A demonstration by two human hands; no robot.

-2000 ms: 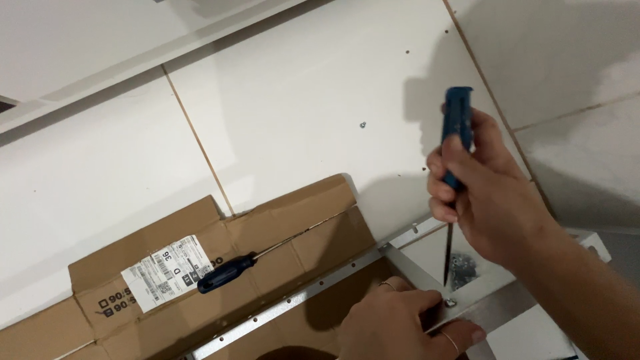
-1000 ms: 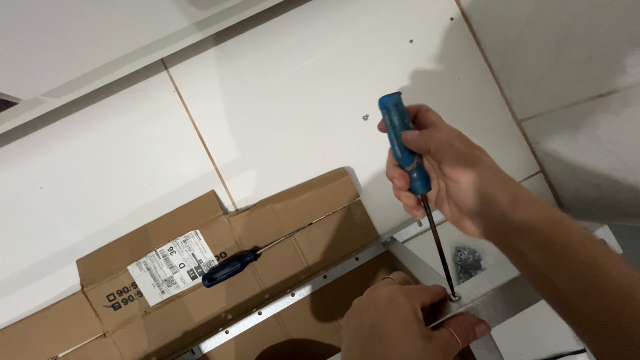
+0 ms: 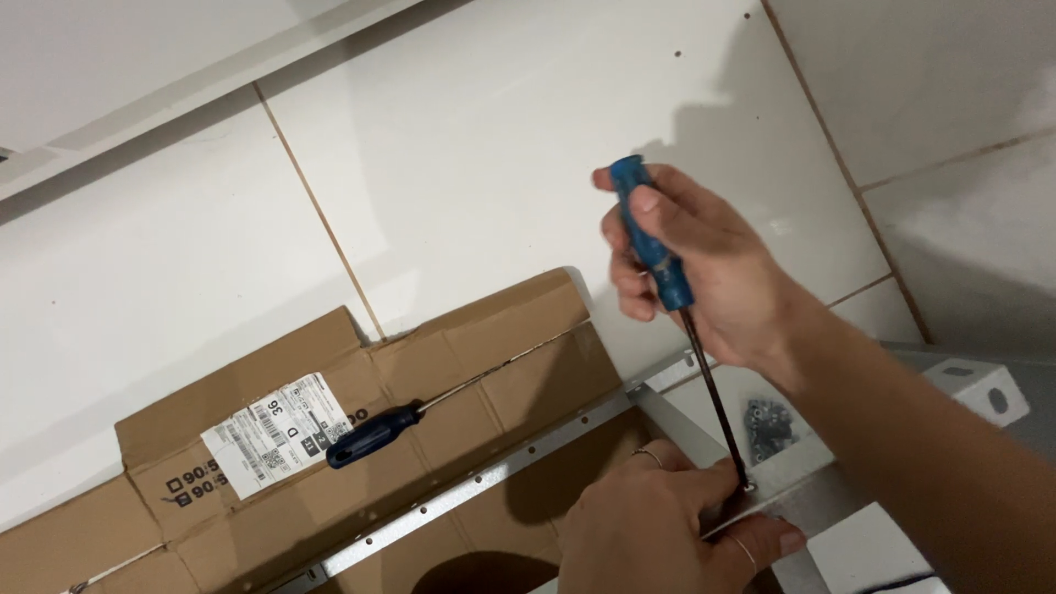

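My right hand (image 3: 701, 239) grips the blue handle of a screwdriver (image 3: 652, 235). Its dark shaft slants down, with the tip on a screw head (image 3: 749, 487) in a galvanized metal bracket (image 3: 800, 487). Low in the view, my left hand (image 3: 660, 520), with rings on two fingers, holds the bracket around that screw, thumb on the near side and fingers on the far side. A perforated metal rail (image 3: 450, 495) runs from the bracket to the lower left. Behind the bracket lies a small heap of screws or nuts (image 3: 767, 425).
A second screwdriver (image 3: 375, 433), dark blue, lies on flattened cardboard (image 3: 495, 388) that bears a printed label (image 3: 276, 433). White floor tiles (image 3: 495, 165) with brown joints stretch behind. A white panel edge (image 3: 190, 91) crosses the upper left. A slotted metal end (image 3: 973, 384) juts out at right.
The blue screwdriver and my right hand have shifted from a nearly upright hold to a leftward lean, the tip staying at the bracket. My left hand stays at the bracket.
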